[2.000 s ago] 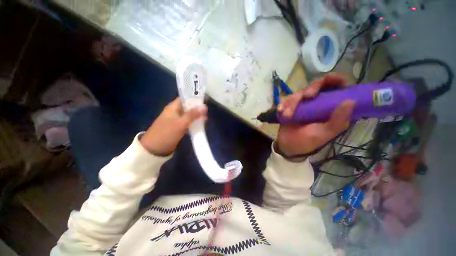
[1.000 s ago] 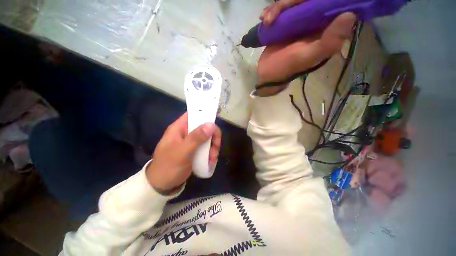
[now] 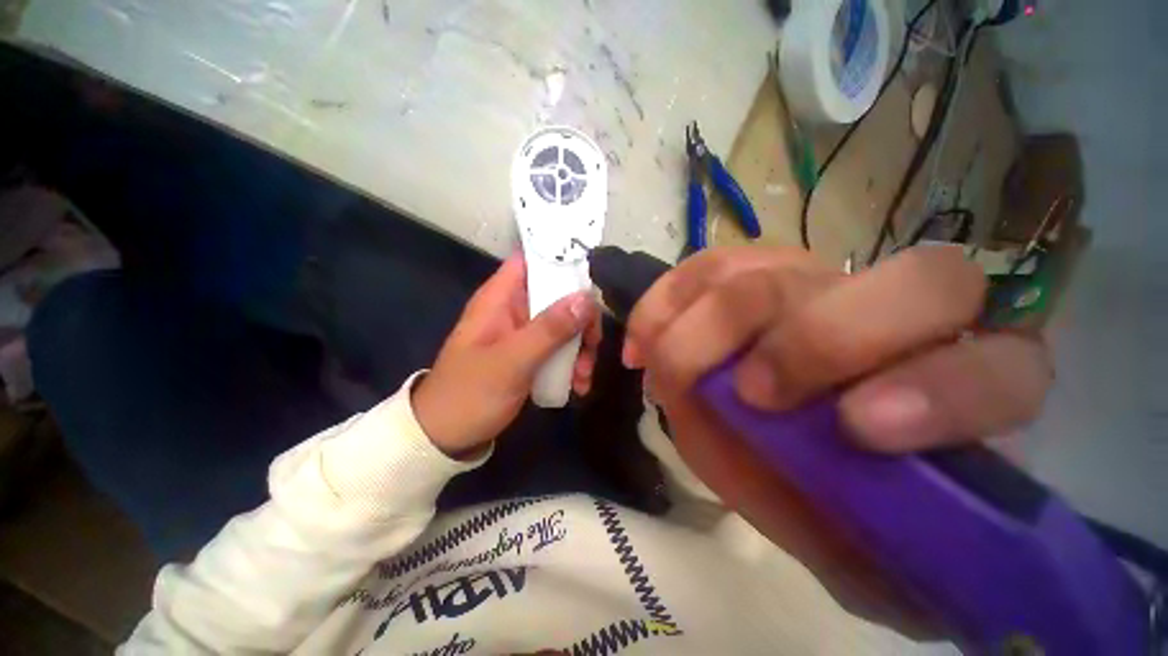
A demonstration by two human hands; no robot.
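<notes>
A white neck fan housing (image 3: 548, 231) is held upright over the bench edge, its wide round end with a spoked fan grille pointing away from me. My left hand (image 3: 500, 352) grips its narrower part, thumb on top. My right hand (image 3: 820, 346) is shut on the purple electric screwdriver (image 3: 897, 513), large and close to the camera. The screwdriver's black nose points left, with its tip at the housing just below the grille. Whether the bit sits in a screw hole is too small to tell.
Blue-handled nippers (image 3: 717, 192) lie on the pale, marked bench (image 3: 372, 103). A white tape roll with a blue centre (image 3: 839, 58) is at the top right, near black cords (image 3: 925, 141). A green part (image 3: 1021, 297) lies at the right.
The screwdriver has come down and left from the upper right, and its tip is now at the housing. The housing has shifted slightly up and right in view. The nippers are visible again.
</notes>
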